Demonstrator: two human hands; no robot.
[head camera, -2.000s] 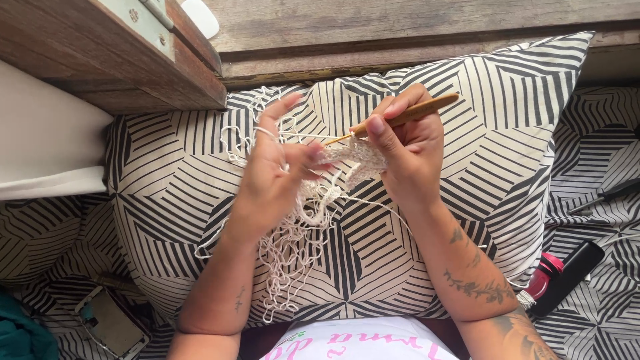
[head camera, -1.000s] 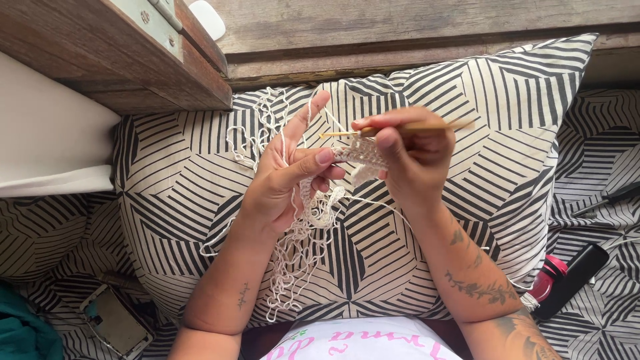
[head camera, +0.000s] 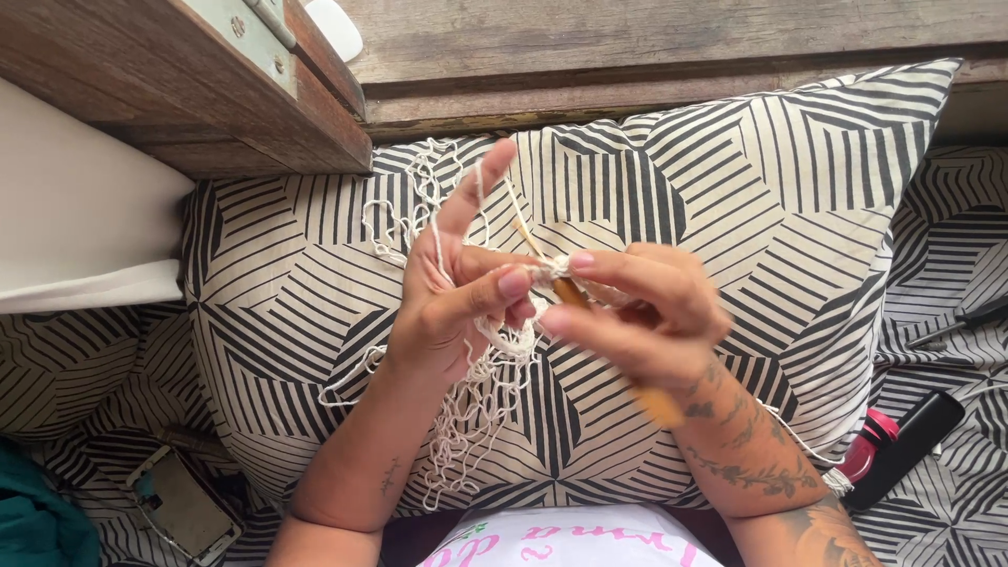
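Note:
My left hand (head camera: 465, 276) pinches the edge of a small cream crochet piece (head camera: 557, 268) between thumb and fingers, its index finger raised with cream yarn looped around it. A strand slants from that fingertip down to the hook. Blurred by motion, my right hand (head camera: 650, 311) holds a golden-brown crochet hook (head camera: 568, 293), its tip pointing up and left through the work and its handle end low under the palm. Loose crinkled yarn (head camera: 480, 425) hangs in loops below my left hand and lies on the patterned pillow (head camera: 756, 228).
A wooden post with a metal hinge (head camera: 272, 55) stands at upper left, beside a wooden ledge (head camera: 630, 39). On the patterned cloth lie a worn phone-like device (head camera: 185, 500) at lower left, and a black case (head camera: 909, 449) with a pink-red item (head camera: 866, 441) at right. Teal fabric (head camera: 39, 512) fills the lower left corner.
The hook has swung from nearly level to steeply slanted, its handle now low. My right hand has turned with it. My left index finger stays raised with yarn around it.

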